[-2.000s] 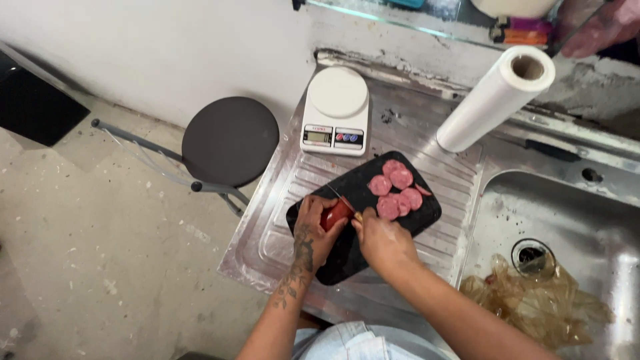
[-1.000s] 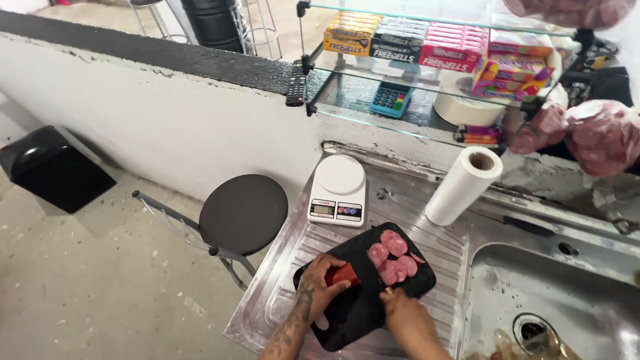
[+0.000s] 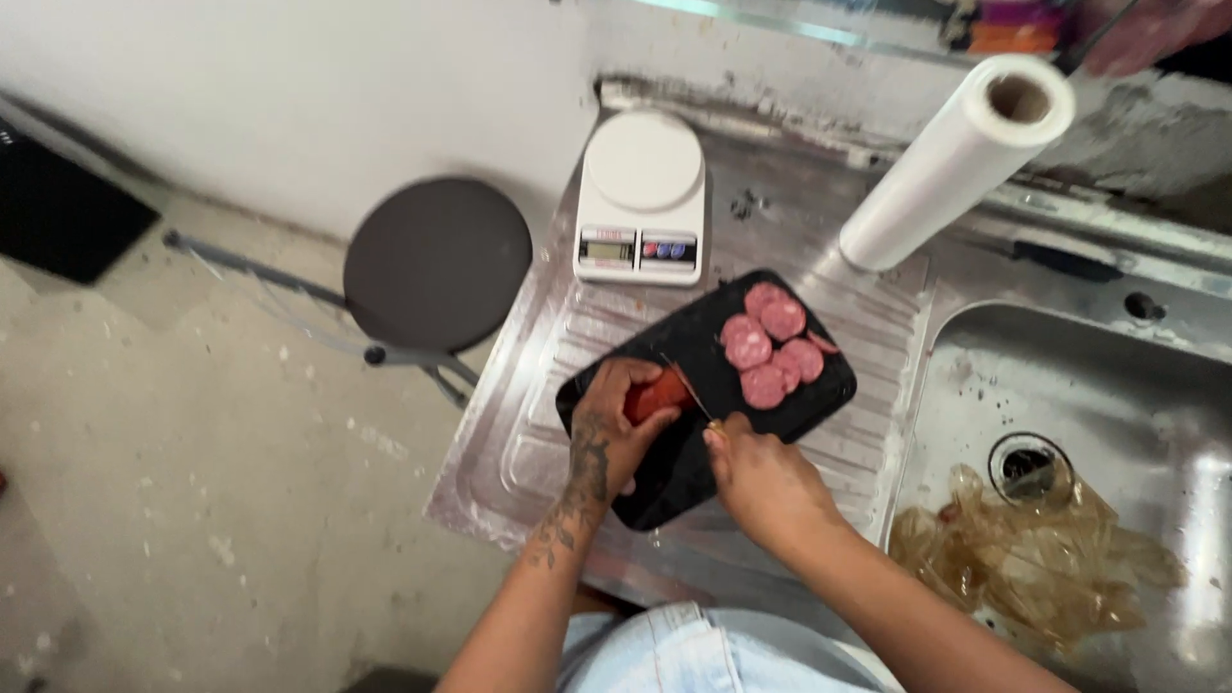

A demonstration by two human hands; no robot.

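A black cutting board [image 3: 707, 462] lies tilted on the steel drainboard. My left hand [image 3: 616, 409] grips a thick red sausage [image 3: 659, 395] on the board's left half. In my right hand [image 3: 765, 467] is the handle of a knife [image 3: 695, 393], whose thin blade stands at the sausage's right end. Several round pink sausage slices [image 3: 765, 342] lie overlapping on the upper right of the board. Most of the knife handle is hidden by my fingers.
Behind the board stands a white kitchen scale [image 3: 642, 197]. A roll of clear plastic [image 3: 958, 164] stands beyond it, near a black-handled knife [image 3: 1068, 260]. Right is a steel sink [image 3: 1078, 385] holding crumpled plastic [image 3: 1035, 568]. A dark round stool [image 3: 438, 265] stands left.
The view has tipped back down from the glass shelves. Both hands stay at the sausage and knife.
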